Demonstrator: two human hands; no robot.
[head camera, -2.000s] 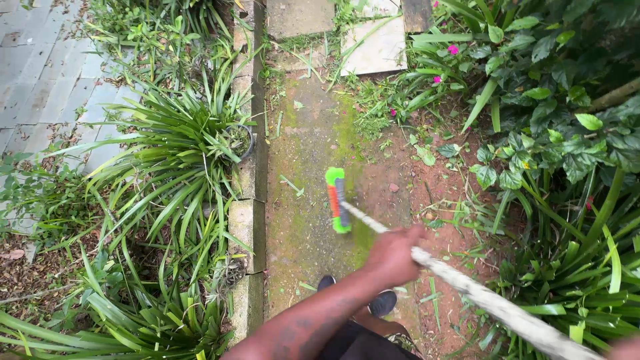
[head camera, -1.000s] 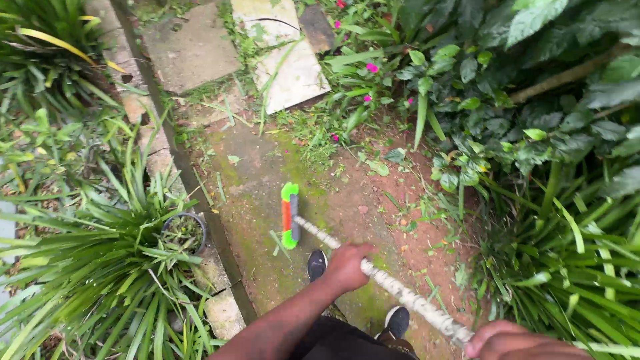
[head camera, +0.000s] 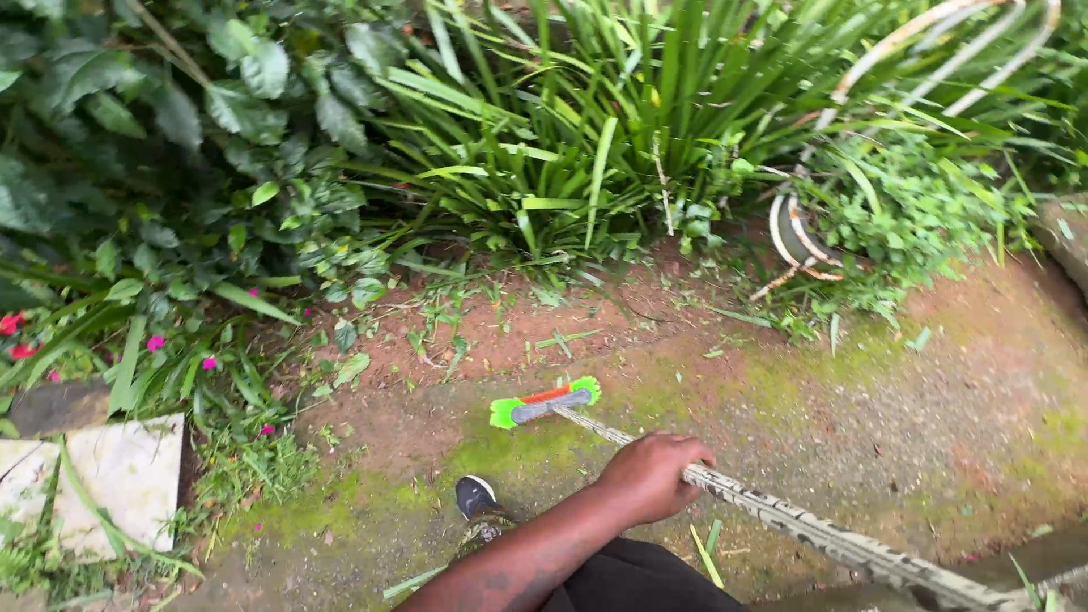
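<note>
A broom head (head camera: 544, 403) with bright green ends, an orange strip and a grey body rests on the mossy path, close to the edge of the red soil. Its long mottled handle (head camera: 816, 527) slants down to the lower right. Around the handle, at the lower middle, my left hand (head camera: 653, 478) is closed. My right hand is out of view, and so is the far end of the handle. Cut green blades (head camera: 568, 338) lie on the soil beyond the broom head.
Strappy plants (head camera: 544, 170) and leafy shrubs (head camera: 110, 170) border the soil. Rusty white curved metal (head camera: 795, 234) stands among plants at right. Pale slabs (head camera: 127, 484) lie at left. My shoe (head camera: 474, 495) is on the path near the broom head. A stone edge (head camera: 1067, 234) shows far right.
The view has swung strongly to the right, toward the planted border. My right hand, seen on the handle a second ago, has left view. My left hand still holds the handle.
</note>
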